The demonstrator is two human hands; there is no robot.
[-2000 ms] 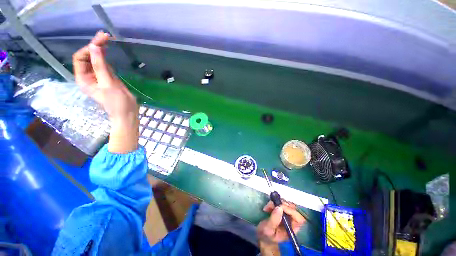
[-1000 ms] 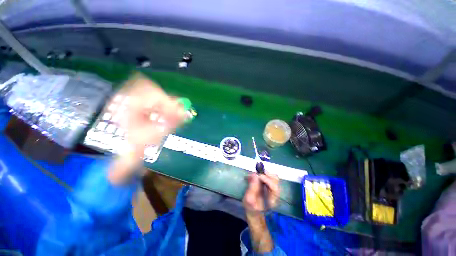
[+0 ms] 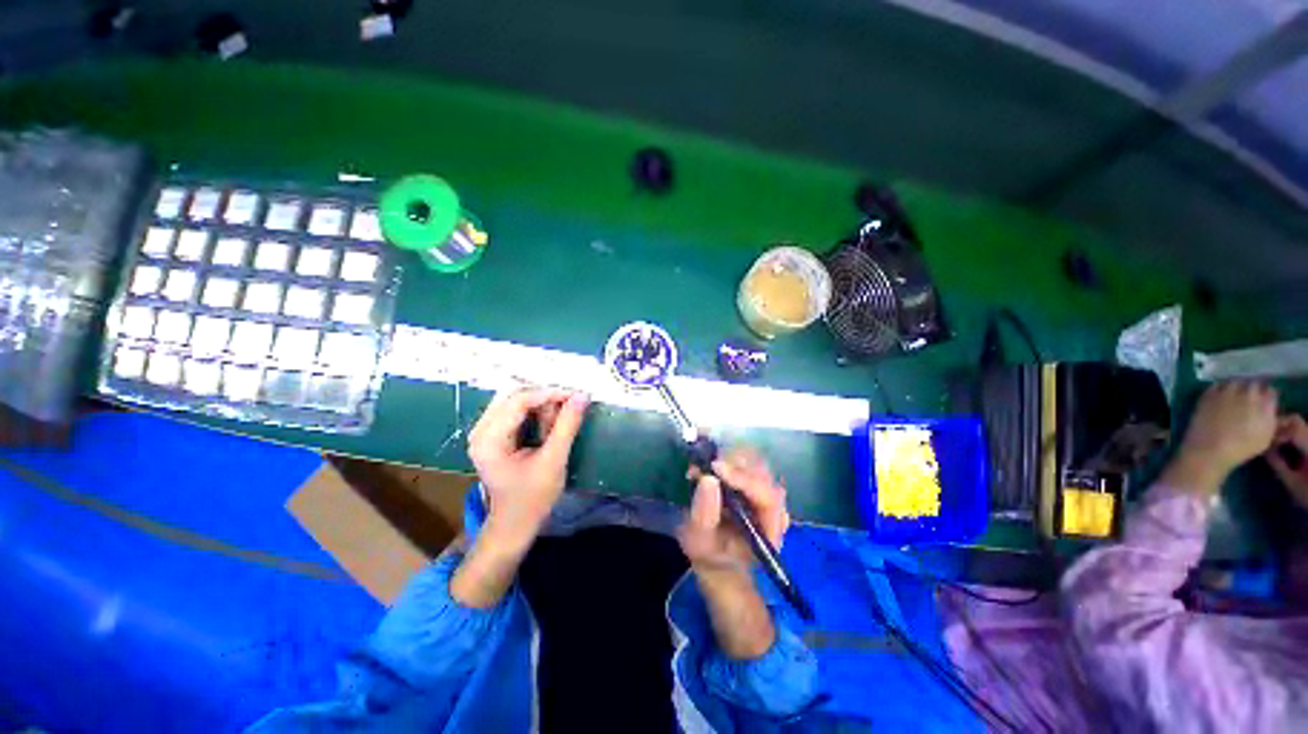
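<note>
My right hand [image 3: 735, 509] holds the black pen-like handle of a soldering iron [image 3: 760, 539]. Its silvery tip points up and left to the lower rim of a small white-rimmed dish [image 3: 640, 354] with dark and silvery bits. My left hand [image 3: 527, 447] is left of the iron, at the lower edge of the white strip [image 3: 495, 361], with fingertips close together. Whether they pinch something small cannot be told. A thin strand shows just left of this hand. The green solder spool [image 3: 419, 214] stands right of the tray of white squares [image 3: 256, 294].
An amber-filled tub [image 3: 783, 293] stands beside a black fan [image 3: 878, 297]. Right of them are a blue bin [image 3: 968, 480] of yellow pieces and a black soldering station [image 3: 1013, 430]. Shiny trays [image 3: 58, 273] lie far left. Another person's pink sleeve [image 3: 1148, 574] and hands are at right.
My left hand has come down from above the tray, past the spool, to the strip near the dish. The iron tip has moved left to the dish. The view has tilted down.
</note>
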